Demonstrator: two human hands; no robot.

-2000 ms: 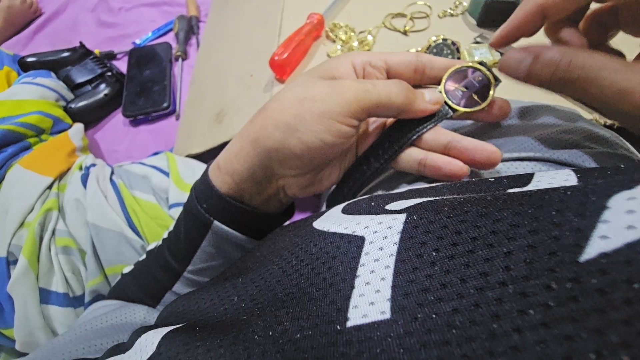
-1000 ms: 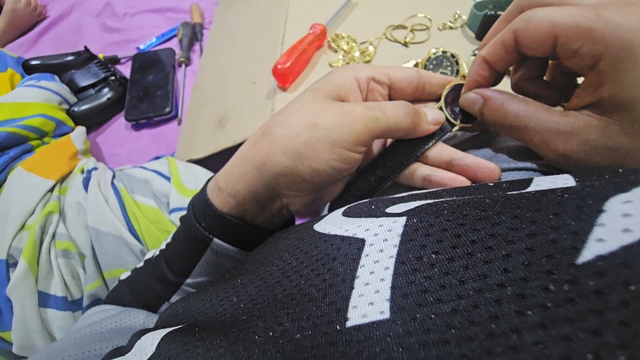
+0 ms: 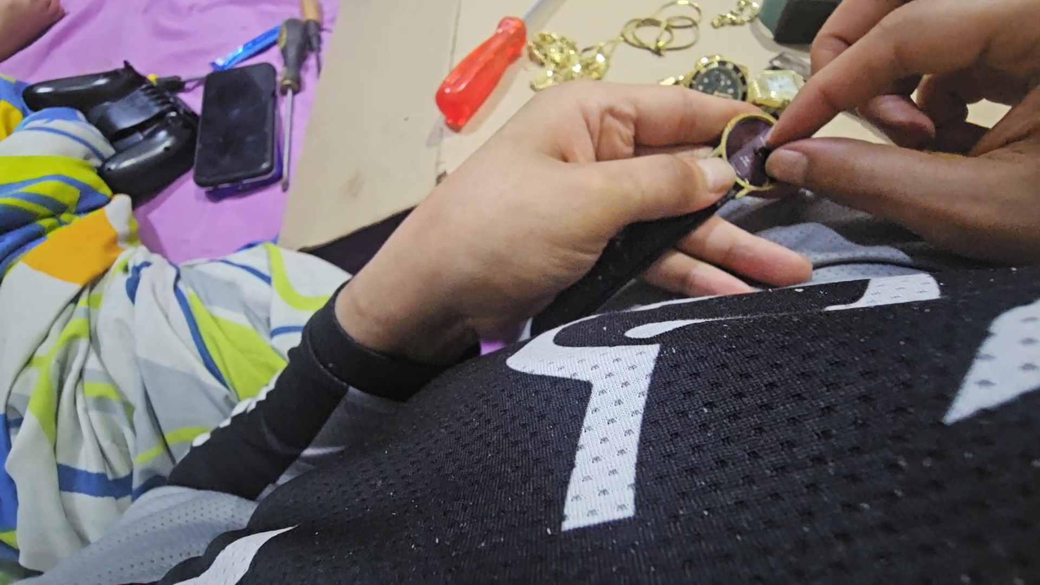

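Note:
A wristwatch (image 3: 746, 154) with a gold-coloured round case, a dark purple dial and a black strap is held in my left hand (image 3: 552, 187), its case between thumb and index finger. The strap runs down across the palm side toward my lap. My right hand (image 3: 910, 130) has thumb and index fingertip at the right edge of the watch, close together over the dial; whether they pinch the crown or some small part cannot be told. Just behind are a gold watch with a black dial (image 3: 718, 80) and a gold watch with a pale square dial (image 3: 776, 88).
A red-handled screwdriver (image 3: 483, 73), gold chains (image 3: 569, 61) and gold bangles (image 3: 662, 31) lie on a beige board (image 3: 366, 122). Left of it, on purple cloth, are a black game controller (image 3: 122, 126), a black smartphone (image 3: 236, 126) and a dark-handled screwdriver (image 3: 291, 73). A dark green object (image 3: 800, 18) stands at the back.
My right hand has come down from above the gold watches to the dial side of the held watch. My left hand keeps its hold on the case, nearly in place.

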